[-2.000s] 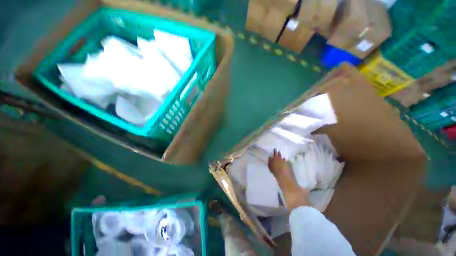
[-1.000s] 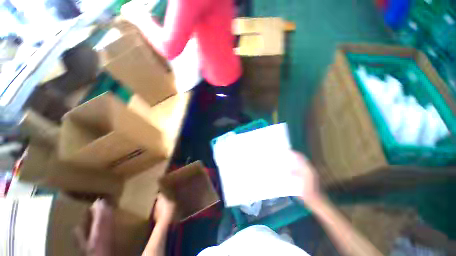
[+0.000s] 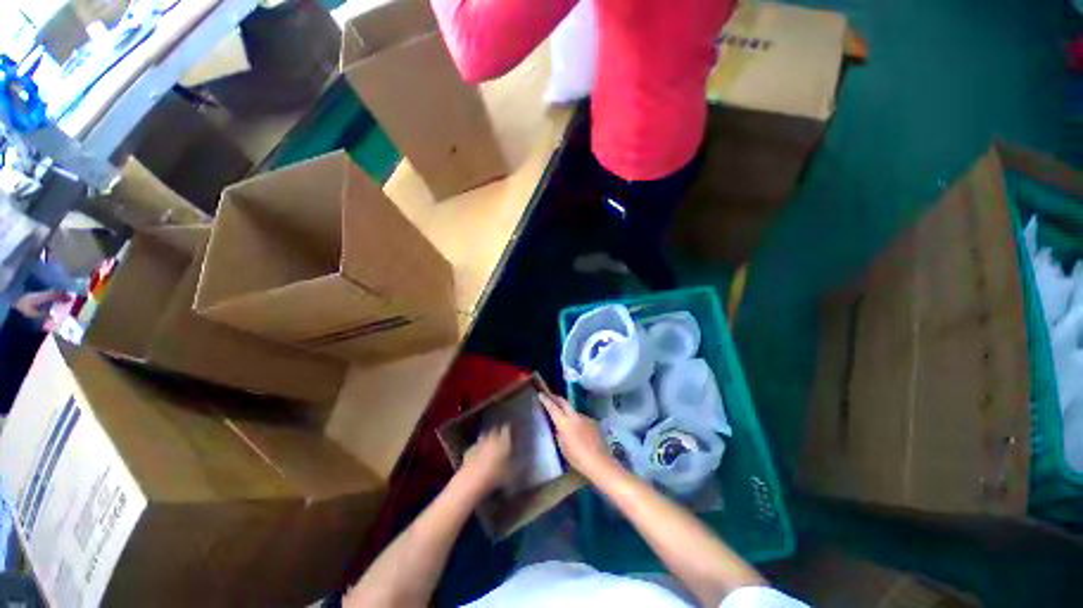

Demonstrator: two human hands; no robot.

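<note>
A small brown packing box (image 3: pixel 537 513) stands open and tilted in front of me. A white liner sheet (image 3: pixel 538 437) is inside it. My left hand (image 3: pixel 489 456) reaches into the box at the liner, its fingertips blurred and partly hidden. My right hand (image 3: pixel 575 435) lies at the box's right rim beside the liner; its grip is unclear. A green product crate (image 3: pixel 755 475) is just right of the box, with several bagged products (image 3: pixel 685 454) in it, white and round, some with dark ringed centres.
Open cartons (image 3: pixel 398 321) stand on the bench (image 3: pixel 505 232) at left, with a printed carton (image 3: pixel 83 523) nearer. Red stool (image 3: pixel 475 382) by the box. A person in red (image 3: pixel 647 89) stands ahead. A large carton (image 3: pixel 920 356) holds the liner crate (image 3: pixel 1045 475) at right.
The view has swung left from the carton of sheets. The liner sheet, held over the product crate a second ago, is now in the packing box. Both my hands have come together there.
</note>
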